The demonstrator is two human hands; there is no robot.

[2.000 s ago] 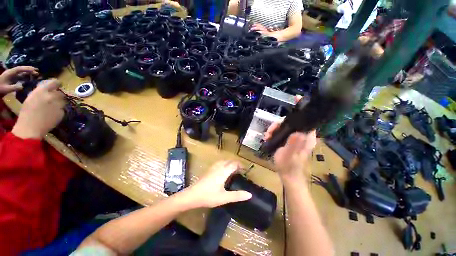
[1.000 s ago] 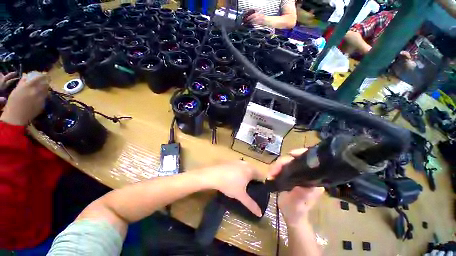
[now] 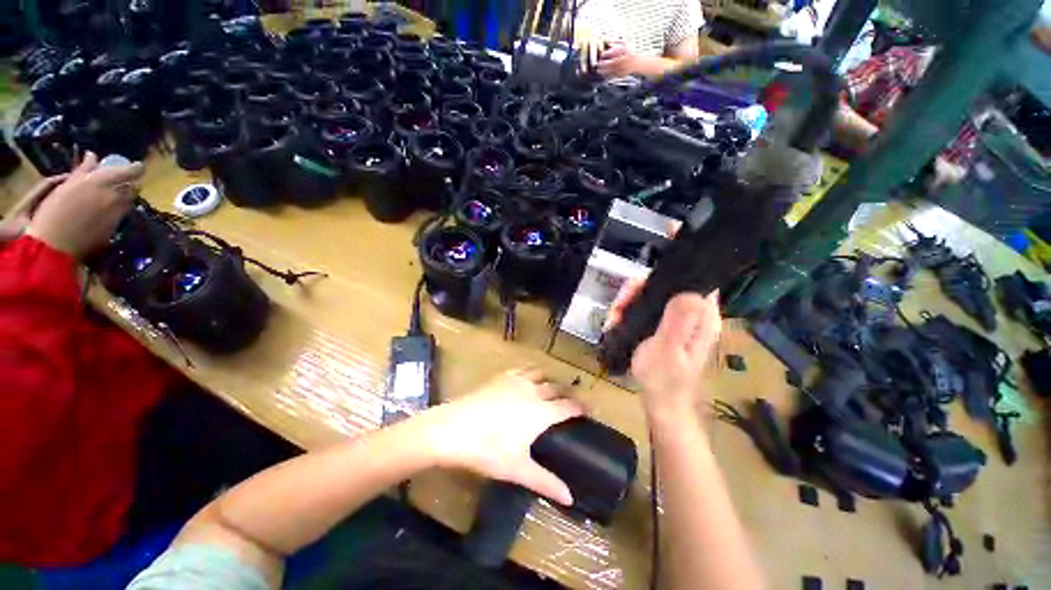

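A black rounded housing (image 3: pixel 588 467) lies on its side at the bench's front edge, a flat black strap piece (image 3: pixel 498 521) hanging beside it. My left hand (image 3: pixel 501 432) grips the housing from the left, thumb across its near side. My right hand (image 3: pixel 674 346) is closed around the thick black electric screwdriver (image 3: pixel 715 248), tilted, its lower end above and apart from the housing. The screwdriver's tip is too blurred to make out. The silver-white screw feeder (image 3: pixel 597 288) stands behind the right hand, partly covered by it.
Many upright lens units (image 3: pixel 455 254) fill the bench's back and left. A slim dark box (image 3: pixel 409 375) lies left of my left hand. Tangled black housings (image 3: pixel 853 449) and small black pads lie right. A red-sleeved neighbour (image 3: pixel 69 392) works at left. A green upright (image 3: pixel 864 196) slants at right.
Since one second ago, the screwdriver has come up off the housing with my right hand, from a low slant to a steeper tilt. Its cable has swung up and back. My left hand still holds the housing.
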